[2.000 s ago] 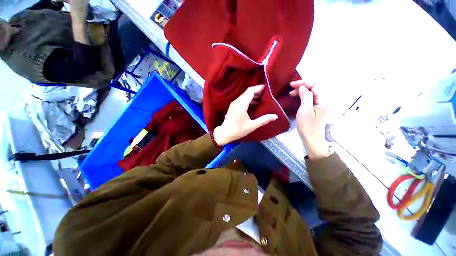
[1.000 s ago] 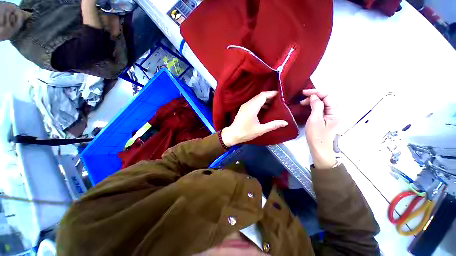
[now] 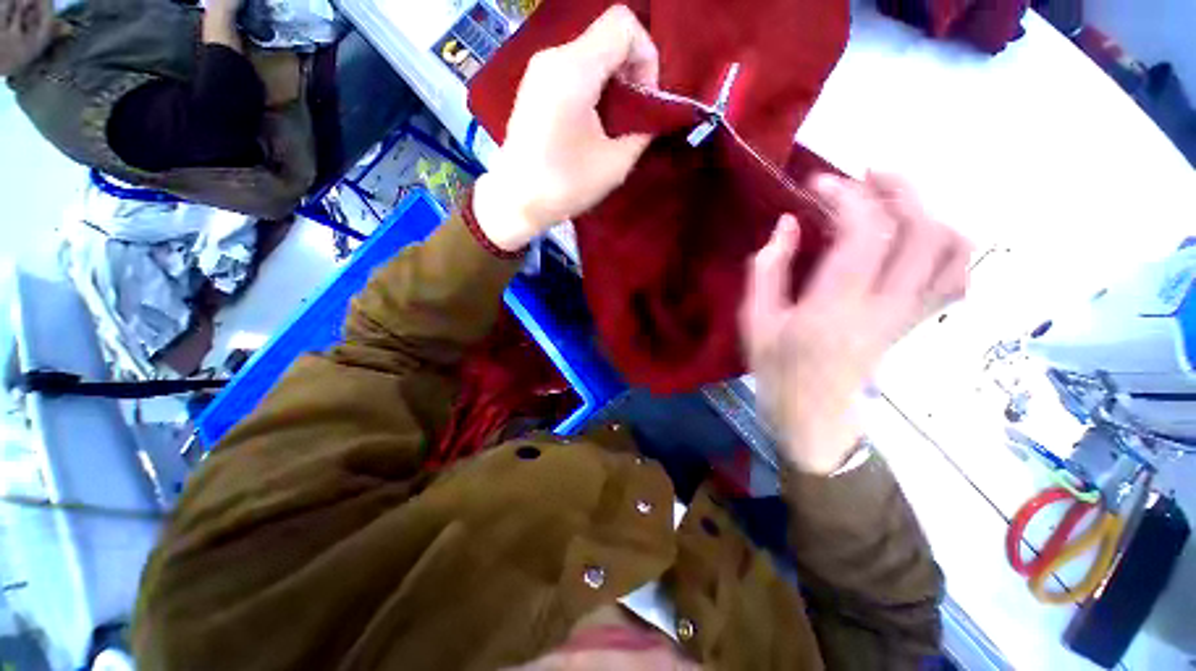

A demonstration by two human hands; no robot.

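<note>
The dark red garment [image 3: 682,249] hangs over the table's near edge. A pale zip [image 3: 761,159] runs across its raised front edge, with a small metal puller [image 3: 704,130] near the middle. My left hand [image 3: 567,129] grips the garment edge at the zip's left end, thumb and fingers pinched on the cloth. My right hand [image 3: 846,288] is blurred at the garment's right edge, over the zip's other end. Its thumb is apart from the fingers, and whether it grips the cloth is unclear.
A blue crate [image 3: 321,315] with red cloth stands at the left, partly under my left sleeve. Red- and yellow-handled scissors [image 3: 1065,544] and a black phone [image 3: 1128,581] lie at the right by the machine parts [image 3: 1095,393]. More red cloth [image 3: 964,19] lies far back. A person [image 3: 158,105] sits at upper left.
My left hand has moved up and left and taken hold of the garment's edge. My right hand has come over the right edge. The zip edge is lifted and stretched between them.
</note>
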